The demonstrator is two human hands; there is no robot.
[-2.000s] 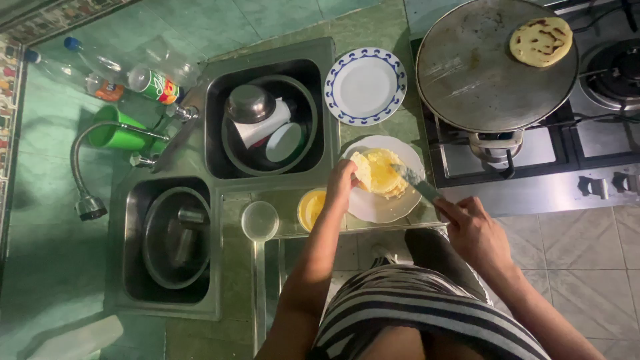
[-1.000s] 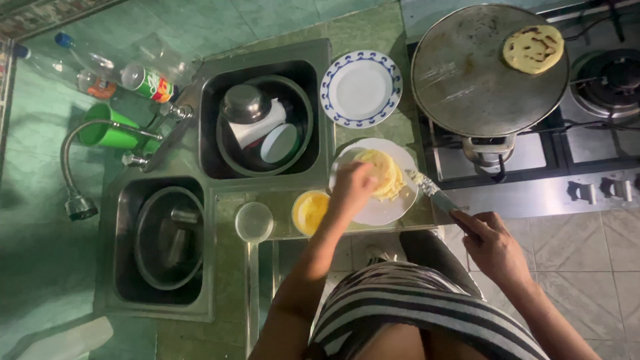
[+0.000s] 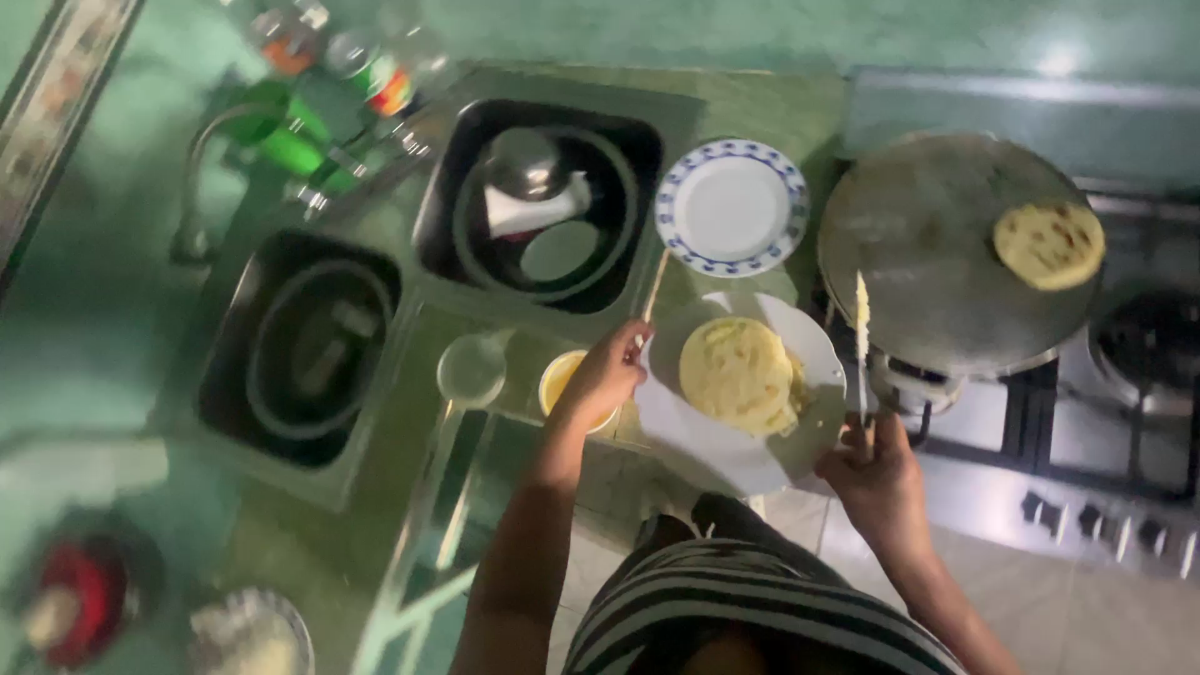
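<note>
My left hand point(image 3: 607, 375) pinches a thin flatbread piece point(image 3: 655, 292), seen edge-on, at the left rim of a white plate point(image 3: 741, 469). On that plate lie a round flatbread point(image 3: 736, 370) and yellowish crumbs or grated filling at its right side. My right hand point(image 3: 872, 455) holds a knife point(image 3: 862, 347) upright in the view, its blade coated with pale yellow food, with fingers at the plate's right edge. A tub with yellow contents point(image 3: 561, 375) is partly hidden behind my left wrist. Another browned flatbread point(image 3: 1050, 244) lies on the round griddle point(image 3: 947, 234).
Behind the white plate sits a blue-rimmed plate point(image 3: 731, 208). Two sink basins point(image 3: 300, 347) hold pots and dishes. A clear cup point(image 3: 472, 370) stands by the tub. The stove point(image 3: 1078, 422) is at right; a plate of white food point(image 3: 248, 637) is at lower left.
My left hand has moved from over the bread to the plate's left rim. The knife has turned more upright in view, at the plate's right edge. The view has shifted.
</note>
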